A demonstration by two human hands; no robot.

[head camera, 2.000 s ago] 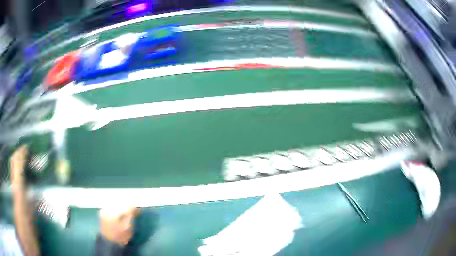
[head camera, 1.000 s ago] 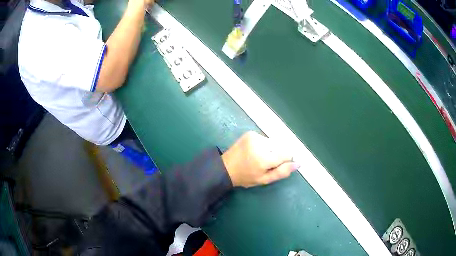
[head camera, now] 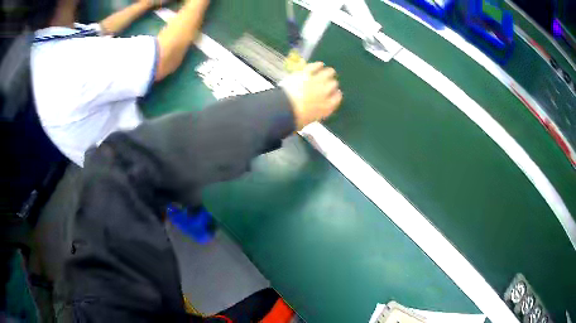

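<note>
My left hand (head camera: 312,94), in a dark sleeve, is over the white strip on the green bench, beside a small yellow-tipped tool (head camera: 294,61). Its fingers are curled; what is in them is hidden. A blurred grey bar-like piece (head camera: 259,55) lies beyond my wrist, its near end close to the hand; contact is unclear. A pale fixture tray (head camera: 218,77) lies left of it, partly behind my sleeve. Another fixture tray with round dark-ringed parts (head camera: 525,303) is at the bottom right. My right hand is not in view.
A co-worker in a white shirt (head camera: 95,79) is at the left, arms over the bench. A cover plate (head camera: 398,314) lies on white paper (head camera: 448,317) at the bottom edge. Crossed white strips (head camera: 335,16) and blue bins (head camera: 483,25) are at the far side.
The view swung left, then shifted slightly. My left hand moved up and away from me, towards the yellow-tipped tool. The blurred grey piece now shows beside it.
</note>
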